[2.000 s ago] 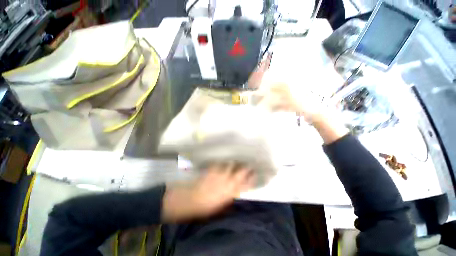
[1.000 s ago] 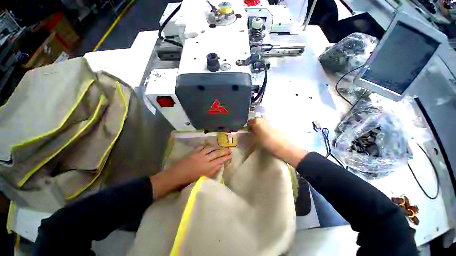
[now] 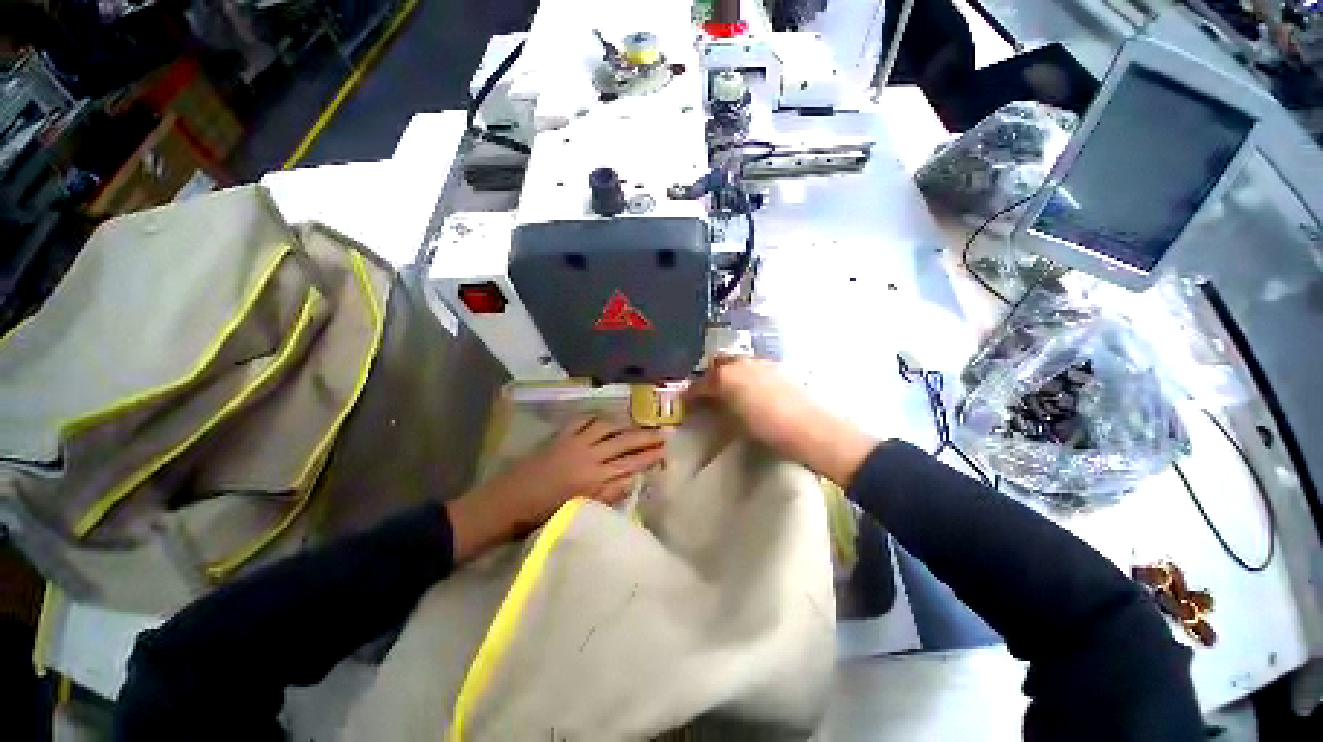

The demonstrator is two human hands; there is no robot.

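A beige bag body with yellow edge binding lies under the head of the sewing machine and hangs toward me. A small yellowish work clamp sits on it below the dark grey cover. My left hand lies flat on the fabric, just left of and below the clamp, fingers slightly spread. My right hand is at the right of the clamp with fingertips bent onto the fabric's upper edge. What lies beneath those fingertips is hidden.
Stacked beige bags stand at the left. At the right are a clear plastic bag of dark fittings, thread snips, small brown-orange pieces and a control panel. Another plastic bag lies behind.
Since two seconds ago, both hands and the bag body have come up to the clamp. Over the last second my right hand has shifted slightly left, closer to it; my left hand has barely moved.
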